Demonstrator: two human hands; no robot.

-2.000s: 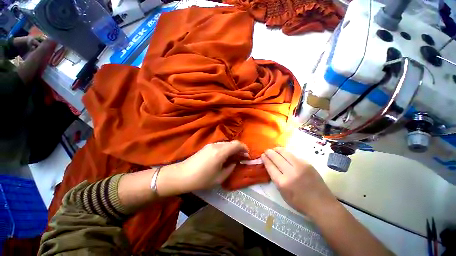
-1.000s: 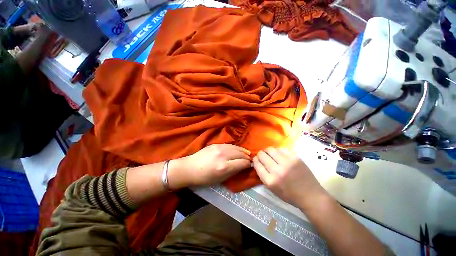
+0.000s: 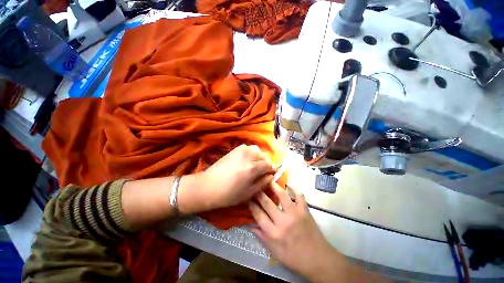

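Observation:
The rust-orange garment piece (image 3: 166,105) lies in folds on the table, left of the needle, and hangs over the front edge. My left hand (image 3: 235,178) pinches the cloth edge close in front of the needle area. A narrow white strip (image 3: 279,174) shows at the edge beside my left fingertips. My right hand (image 3: 283,224) lies just in front, fingers spread over the cloth edge; whether it pinches the cloth is hidden. The sewing machine head (image 3: 326,105) stands right of the cloth, its needle area in lamp glare.
Snips (image 3: 456,249) and a black item (image 3: 485,246) lie at the right. A gathered orange piece (image 3: 265,19) lies behind. A water bottle (image 3: 55,52) and the blue JACK label (image 3: 102,58) are at back left. A printed ruler (image 3: 226,239) runs along the front edge.
The view has shifted right. Both hands have come nearer the needle with the cloth edge. My right fingers have spread and moved below the left ones. The white strip shows again.

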